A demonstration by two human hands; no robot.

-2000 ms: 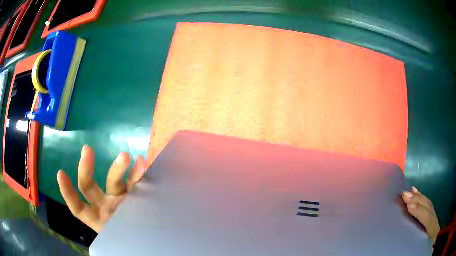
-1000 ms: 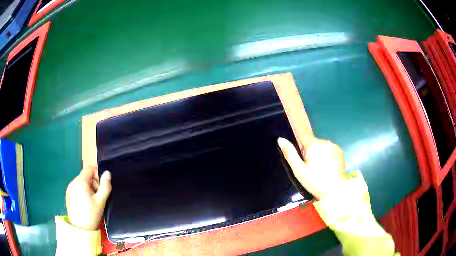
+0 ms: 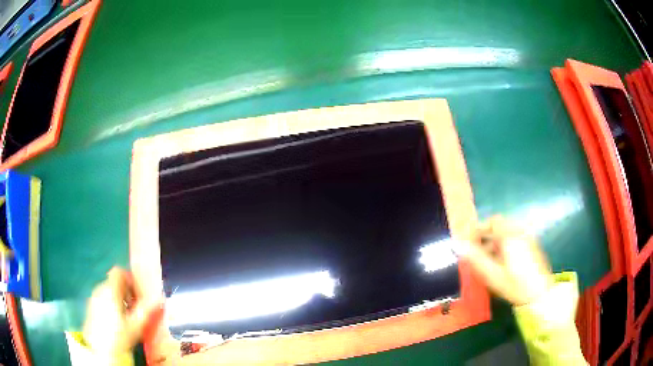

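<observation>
The display assembly [image 3: 301, 221] lies glossy black face up in the orange foam tray [image 3: 286, 126], with bright lamp reflections on it. Thin wire and small dark bits show along its near edge. My left hand [image 3: 114, 314], blurred, is at the tray's lower left edge, its thumb near the frame. My right hand [image 3: 512, 261], also blurred, is at the tray's right edge, its fingertips over the frame. Blur hides whether either hand grips the tray.
A blue tape dispenser [image 3: 25, 236] stands at the left. Another foam tray with a screen [image 3: 43, 93] lies at the upper left. Stacked foam trays with screens [image 3: 598, 164] stand at the right. Everything rests on a glossy green mat [image 3: 301, 43].
The slab, earlier held silver-grey back up over the bare tray, now lies screen up in it. Since one second ago both hands have moved outward off the screen to the tray's sides.
</observation>
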